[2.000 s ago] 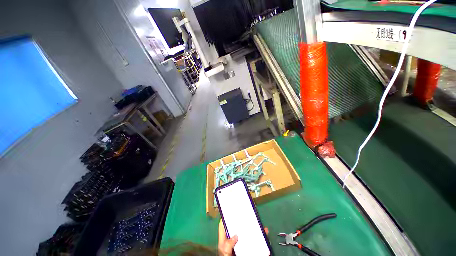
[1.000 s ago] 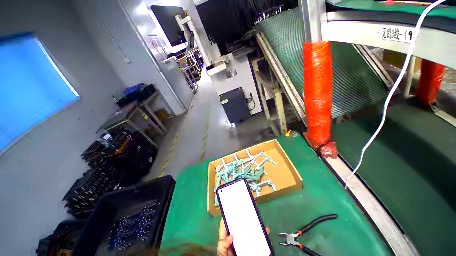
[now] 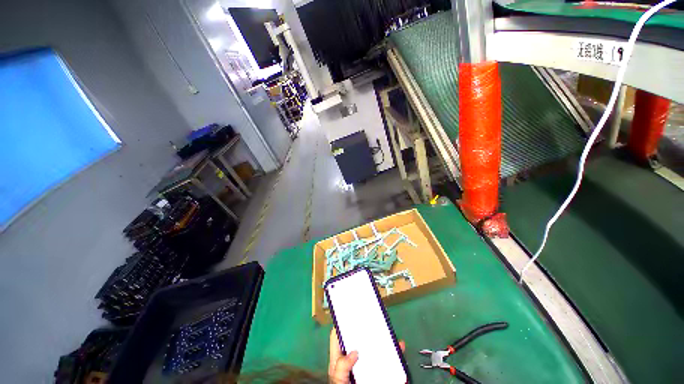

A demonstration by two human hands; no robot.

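A smartphone with a dark edge and a blank white lit screen is held upright at the bottom centre. My left hand holds it, thumb at its left edge and a fingertip showing at its right edge; the rest of the hand is hidden or cut off. My right hand is not in view. Behind the phone, a shallow cardboard tray holds tangled pale teal pieces. Side cutters with red and black handles lie on the green bench mat, right of the phone.
A black tote with a dark blue board stands left of the bench. Stacked black carriers line the wall. An orange-wrapped post, a hanging white cable and a dark green conveyor belt are at the right.
The view has shifted very slightly, so the post and cable sit a little further right. The phone and left hand keep their pose.
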